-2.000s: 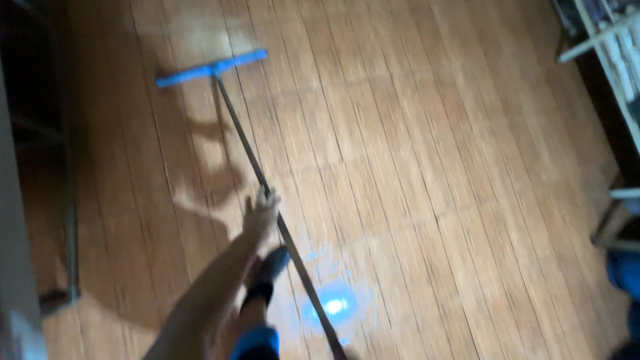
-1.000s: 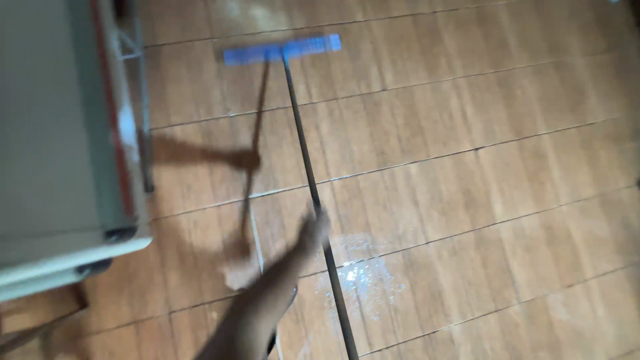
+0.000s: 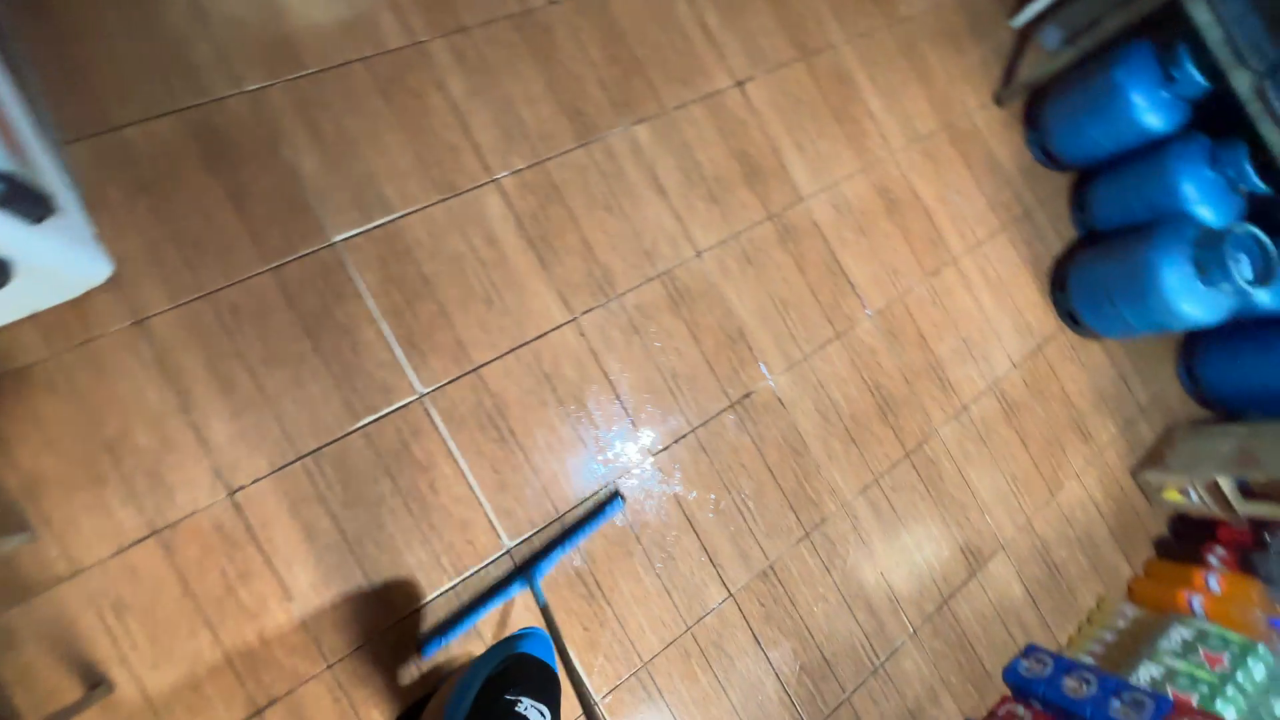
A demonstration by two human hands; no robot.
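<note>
A blue floor squeegee (image 3: 525, 575) lies with its blade on the wood-look tiled floor at the lower middle of the view. Its dark pole (image 3: 572, 655) runs down past the bottom edge. Just left of the pole shows the wearer's foot in a black and blue shoe or slipper (image 3: 515, 675). Above the blade's right end, light glares off a shiny, wet-looking patch of floor (image 3: 630, 450). Neither my left hand nor my right hand is in the picture, so what they hold cannot be seen.
Several blue gas cylinders (image 3: 1150, 280) stand along the right side beside a metal-legged stand (image 3: 1010, 75). Below them are a cardboard box (image 3: 1210, 455), bottles with orange contents (image 3: 1200, 590) and packs of drinks (image 3: 1090, 685). A white appliance or cabinet corner (image 3: 60, 260) juts in at the left.
The squeegee head has come from far out to close by the foot. The hand seen on the pole earlier is out of the picture. The view has swung toward the cylinders.
</note>
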